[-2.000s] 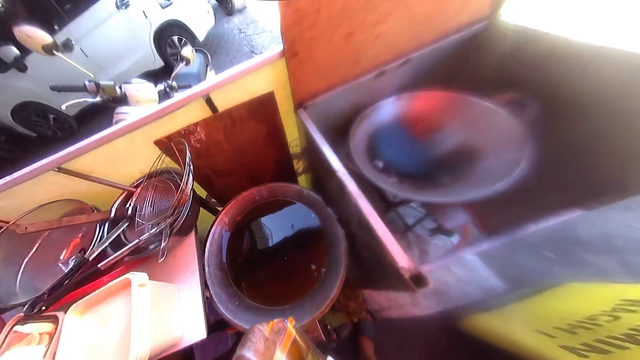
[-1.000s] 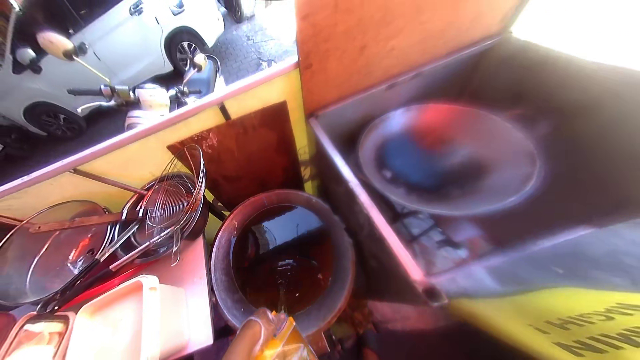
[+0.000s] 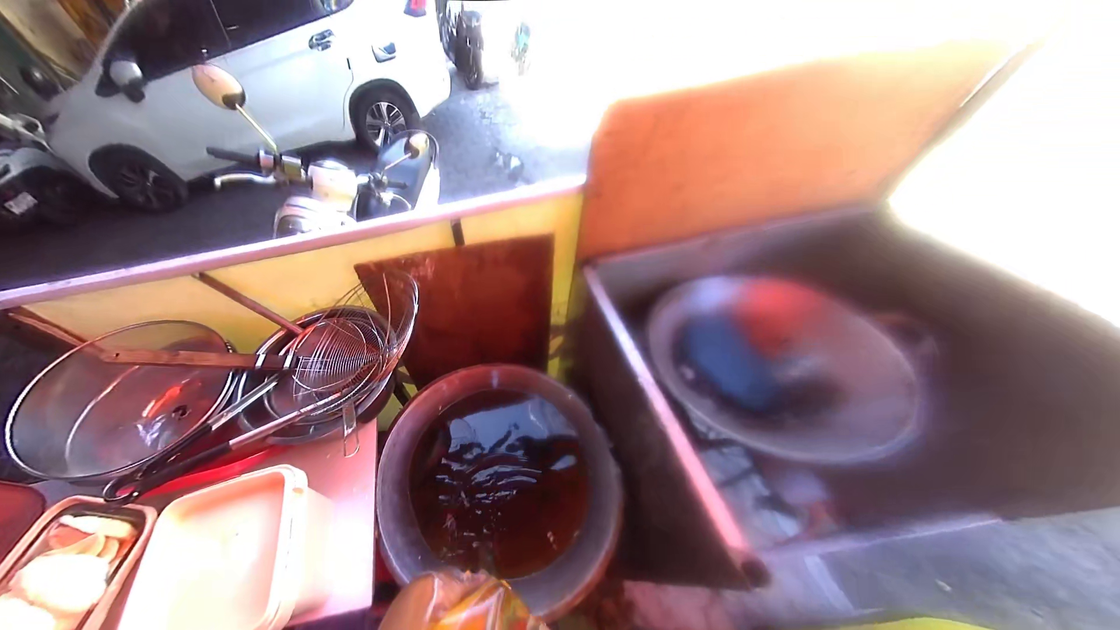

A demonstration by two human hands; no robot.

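At the bottom edge, part of a hand, seemingly my left hand (image 3: 409, 605), is closed on a clear plastic packet with orange and yellow print (image 3: 486, 605). The packet is at the near rim of a large round metal pot (image 3: 398, 490) of dark reddish-brown liquid (image 3: 516, 499), whose surface is rippled and reflects light. Most of the hand and packet is cut off by the frame. My right hand is not in view.
A wok (image 3: 857, 394) with blurred blue and red shapes stands right, inside a metal enclosure. Left are wire strainers (image 3: 337, 359), a large round pan (image 3: 114, 411), a pale plastic tub (image 3: 214, 542) and a container of pale food (image 3: 70, 569). A scooter (image 3: 328, 188) and white car (image 3: 254, 79) stand beyond the wall.
The liquid in the pot, smooth two seconds ago, is now widely rippled. The hand and packet remain at the pot's near rim. The view has shifted, showing more beyond the wall.
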